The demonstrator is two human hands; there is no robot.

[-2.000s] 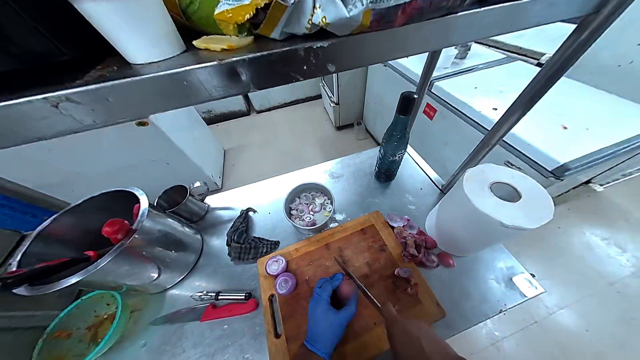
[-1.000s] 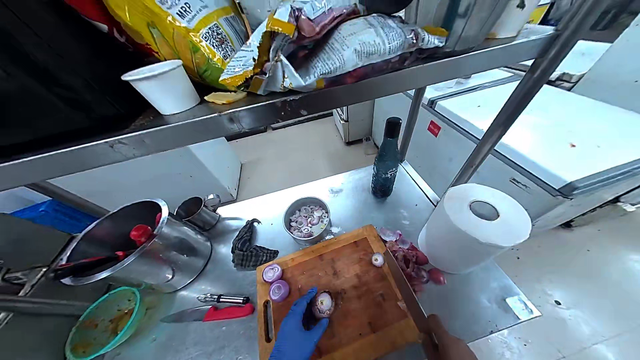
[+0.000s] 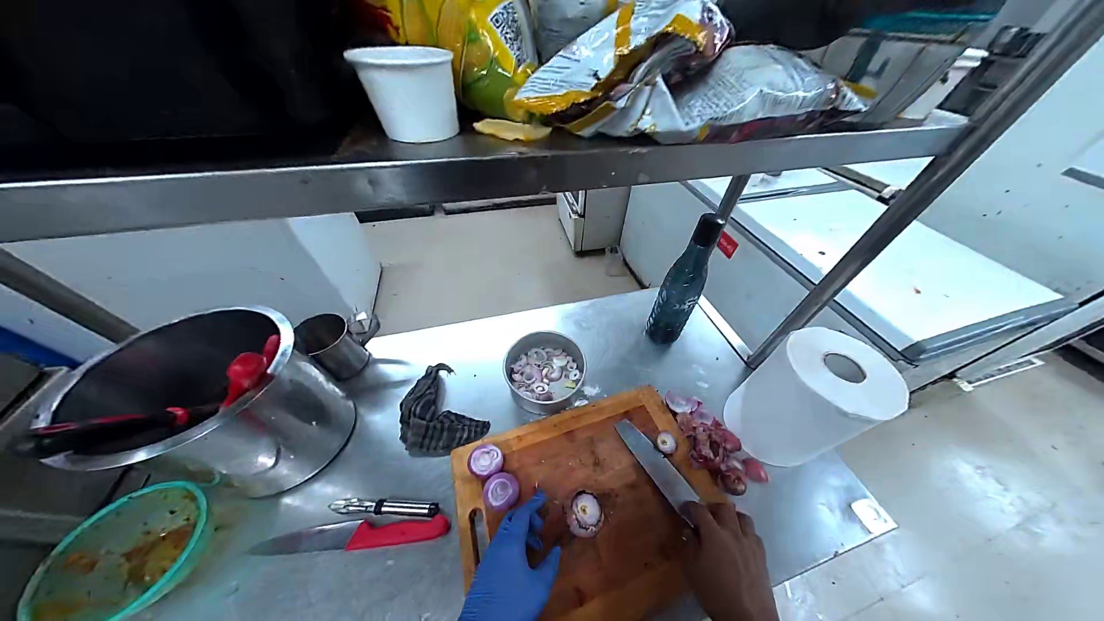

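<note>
My left hand (image 3: 517, 552), in a blue glove, rests on the wooden cutting board (image 3: 604, 483) with its fingers apart and nothing between them. Just right of it stands a trimmed red onion (image 3: 586, 514). My bare right hand (image 3: 724, 552) grips a kitchen knife (image 3: 657, 470), its blade lying flat-looking across the board's right side beside a small cut onion end (image 3: 666, 442). Two purple onion pieces (image 3: 486, 461) sit at the board's left edge. Onion peels (image 3: 711, 444) are heaped against the right edge. A steel bowl (image 3: 544, 404) of sliced onion rings stands behind the board.
Left are a large steel pot (image 3: 319, 448), a steel mug (image 3: 332, 347), a green basket (image 3: 200, 535), a peeler (image 3: 385, 507), a red-handled knife (image 3: 397, 532) and a dark cloth (image 3: 435, 423). Right stand a bottle (image 3: 681, 289) and a paper roll (image 3: 802, 405). A metal shelf (image 3: 483, 177) crosses above.
My left hand has let go of the onion, which now stands on the board. The knife has come from the board's right edge onto its surface, beside the cut end.
</note>
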